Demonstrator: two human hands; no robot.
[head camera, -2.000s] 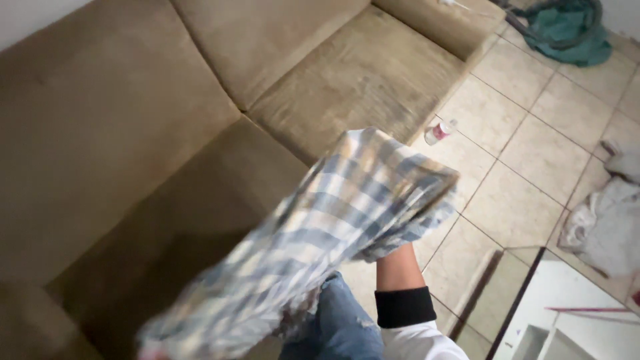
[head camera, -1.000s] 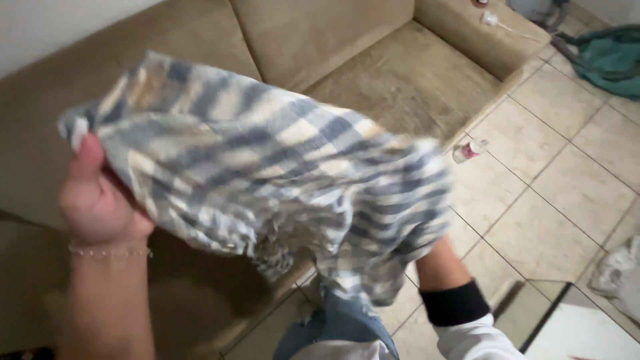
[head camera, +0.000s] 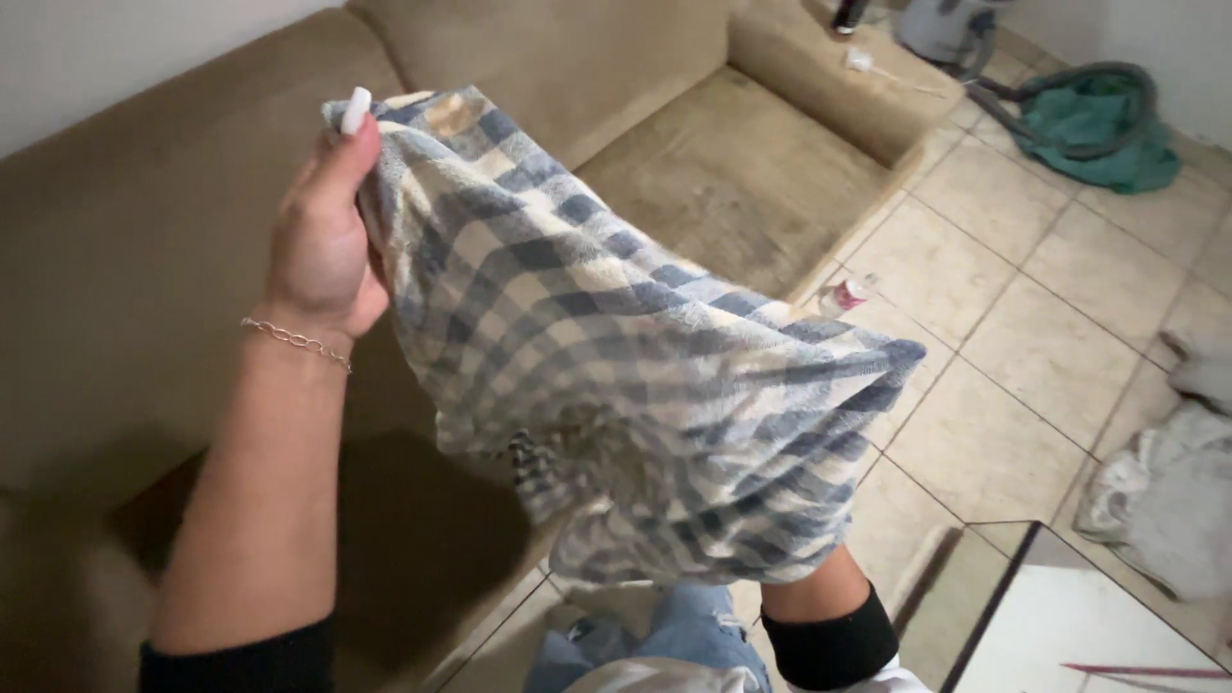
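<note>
A blue and cream checked cloth (head camera: 616, 318) hangs spread between my hands, with a brownish stain near its upper left corner. My left hand (head camera: 332, 231) pinches that corner between thumb and fingers; a chain bracelet circles the wrist. My right hand (head camera: 818, 577) is under the cloth's lower right part, where the fabric drapes over it; only the wrist, with a black cuff, shows, so its fingers are hidden. Behind the cloth stands a brown fabric sofa (head camera: 144, 289) with a worn, stained seat cushion (head camera: 731, 183).
A clear plastic bottle (head camera: 848, 294) lies on the tiled floor beside the sofa. A vacuum cleaner (head camera: 938, 29) and its hose over a green cloth (head camera: 1088, 125) are at the upper right. A glass-topped table (head camera: 1088, 616) stands at lower right, near a pale crumpled fabric (head camera: 1169, 491).
My left hand has risen from the lower left with the cloth's corner, and the cloth, earlier hanging in a narrower bunch, is spread wider. The view has shifted.
</note>
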